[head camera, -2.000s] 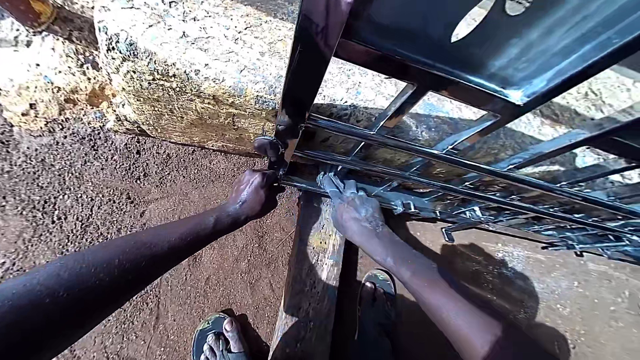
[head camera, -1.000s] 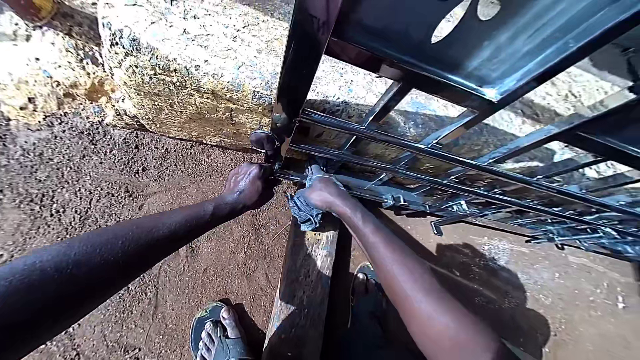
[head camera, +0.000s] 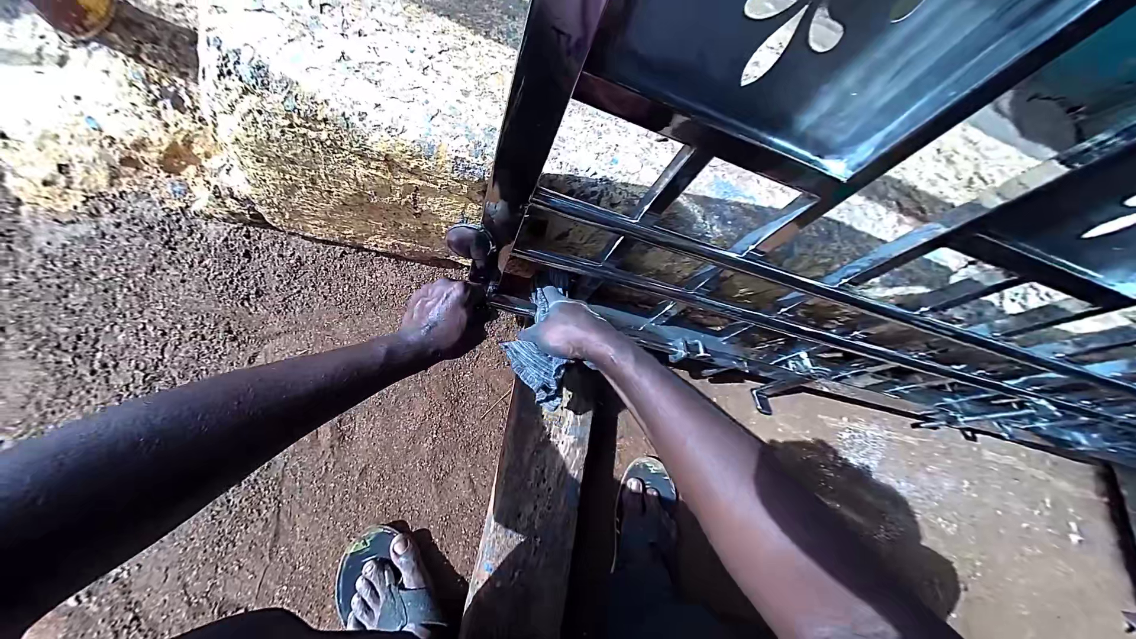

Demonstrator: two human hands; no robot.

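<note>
A black-painted metal gate with bars and cut-out panels leans over a concrete ledge at the upper right. My left hand is closed at the gate's lower left corner, just below a round metal hinge piece; its fingertips are hidden, and what they grip cannot be made out. Close to its right, my right hand grips a crumpled grey cloth against the gate's bottom rail. The cloth hangs below the fingers, over the far end of a wooden beam.
The wooden beam runs between my sandalled feet toward the gate. A rough, paint-spotted concrete ledge lies behind. Small metal brackets stick out from the gate's lower edge. Reddish gravelly soil covers the ground.
The grey cloth now hangs below my right hand, while two seconds ago that hand lay spread on the bottom rail. My left hand stays at the corner.
</note>
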